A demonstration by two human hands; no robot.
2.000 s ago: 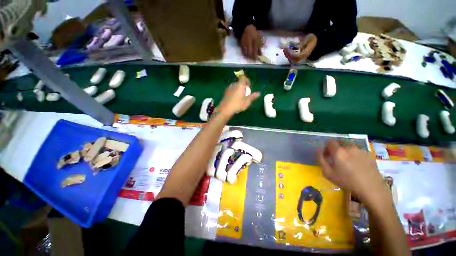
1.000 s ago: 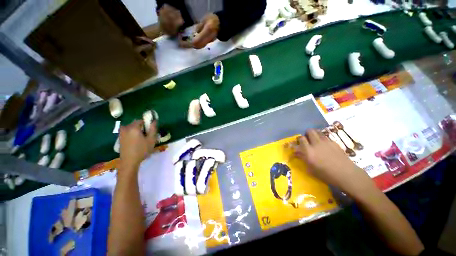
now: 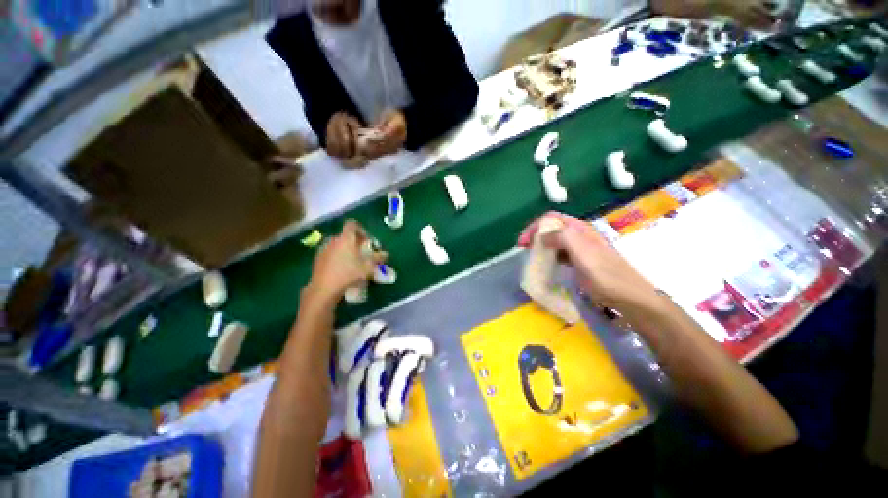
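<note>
My left hand [image 3: 341, 261] is over the near edge of the green conveyor belt [image 3: 497, 222]. Its fingertips are at an open white housing with blue inside [image 3: 385, 274]; blur hides whether they grip it. A beige piece [image 3: 357, 292] lies just below these fingers. My right hand [image 3: 573, 248] holds a long beige cover [image 3: 541, 277] by its upper end, tilted, above the grey and yellow work mat [image 3: 458, 379]. A cluster of white housings with dark blue stripes [image 3: 375, 389] lies at the mat's left.
Several white and beige pieces lie along the belt, including a closed unit [image 3: 228, 347]. A blue bin [image 3: 92, 477] with tan parts is at lower left. Across the belt sit a person [image 3: 380, 68], a large brown carton [image 3: 180, 165] and a pile of tan parts [image 3: 545, 78].
The view has shifted. My right hand has risen from the mat with a beige cover in it. My left hand has moved right along the belt to the open housing and beige piece.
</note>
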